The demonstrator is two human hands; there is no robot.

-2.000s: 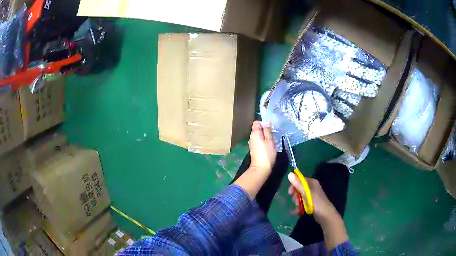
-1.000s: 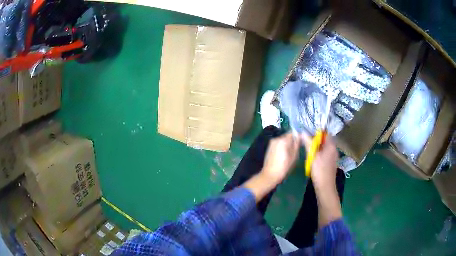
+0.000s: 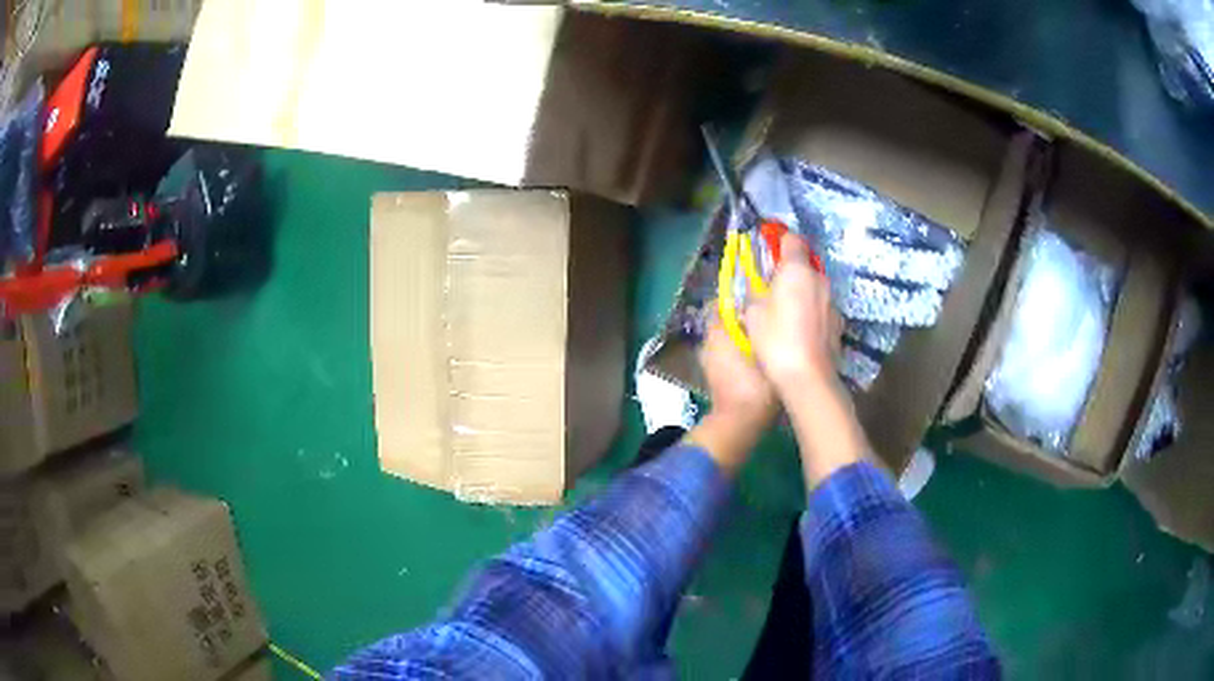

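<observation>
The scissors [image 3: 742,286], with yellow and red handles, are in my right hand [image 3: 799,319], blades apart and pointing up over the left side of the open carton [image 3: 919,412]. My left hand [image 3: 732,370] is close against my right hand, partly covered by it; its fingers and anything in them are hidden. A clear plastic piece [image 3: 768,190] shows just beyond the scissors; I cannot tell if it is held. Bagged black-and-white bundles [image 3: 889,260] lie in the carton.
A neighbouring carton [image 3: 1045,459] holds a whitish bag [image 3: 1054,339]. A taped closed carton [image 3: 469,346] stands left of my hands on the green floor. A large pale carton [image 3: 360,80] is beyond it. Stacked cartons [image 3: 167,579] and orange-black equipment [image 3: 133,253] are at the left. A dark tabletop [image 3: 985,47] edges the top.
Both hands and the scissors have moved forward over the carton's left side. The bag with coiled dark strands is no longer clearly visible between my hands. The view has shifted.
</observation>
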